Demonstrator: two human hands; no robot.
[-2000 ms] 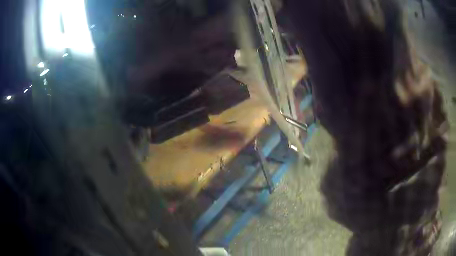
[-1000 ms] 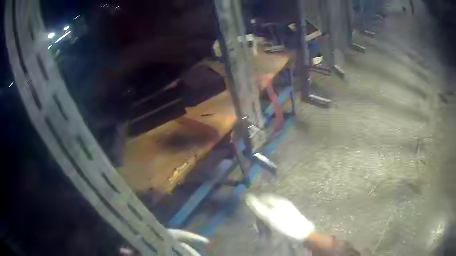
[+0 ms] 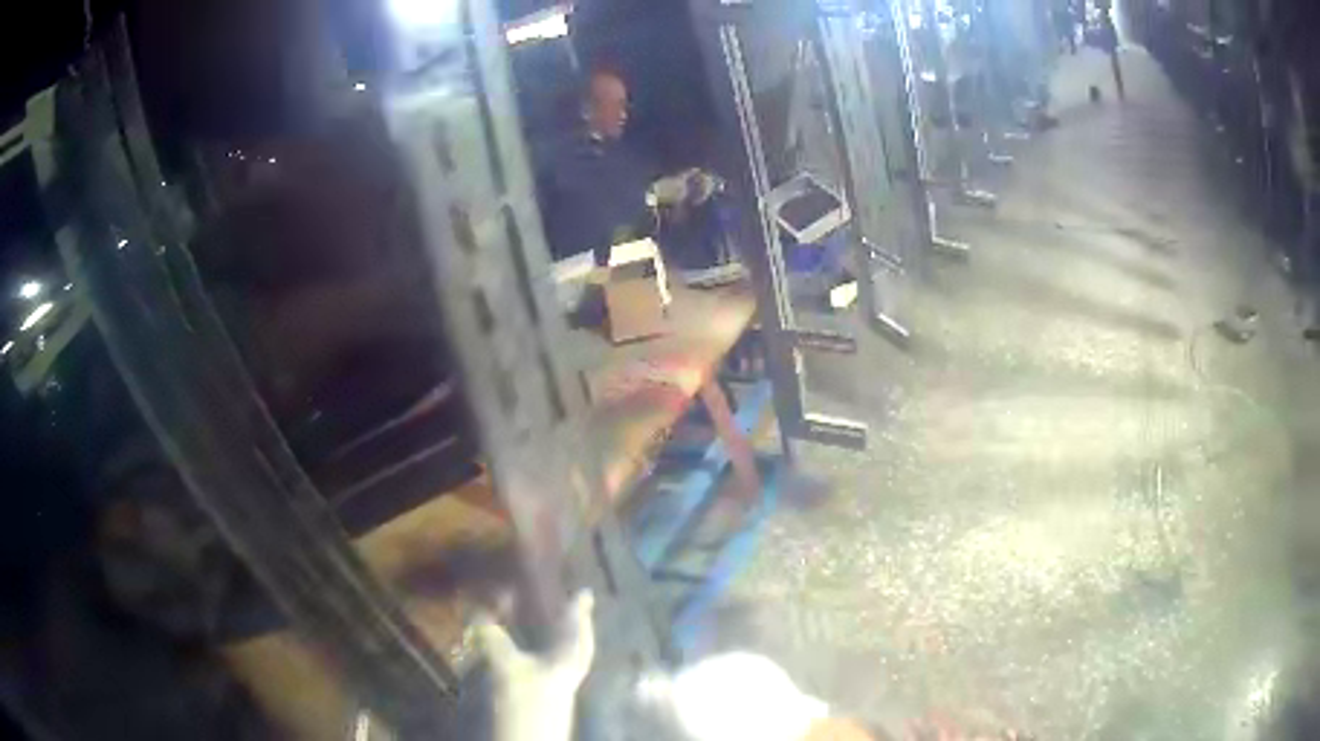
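Note:
A slotted steel channel (image 3: 485,261) stands upright in front of me, slightly tilted and blurred, running down to the bottom edge. My left hand (image 3: 536,673), in a white glove, is at its lower part, with thumb and fingers on either side of a dark strip of it. My right hand (image 3: 746,702), in a glaring white glove, is low at the channel's right edge and cut off by the frame; its fingers cannot be made out. Another long channel (image 3: 217,391) slants down at the left, bent by the lens.
A tan-topped bench (image 3: 420,543) with blue frame lies behind the channels, bearing an open cardboard box (image 3: 634,297). A person (image 3: 586,174) is beyond it. More hanging uprights (image 3: 767,246) with feet line the aisle. A thin cord (image 3: 1199,355) lies on the grey floor.
The view has swung up and along the aisle, bringing the person and box into view. A channel now stands close between me and the bench, with both gloves low beside it.

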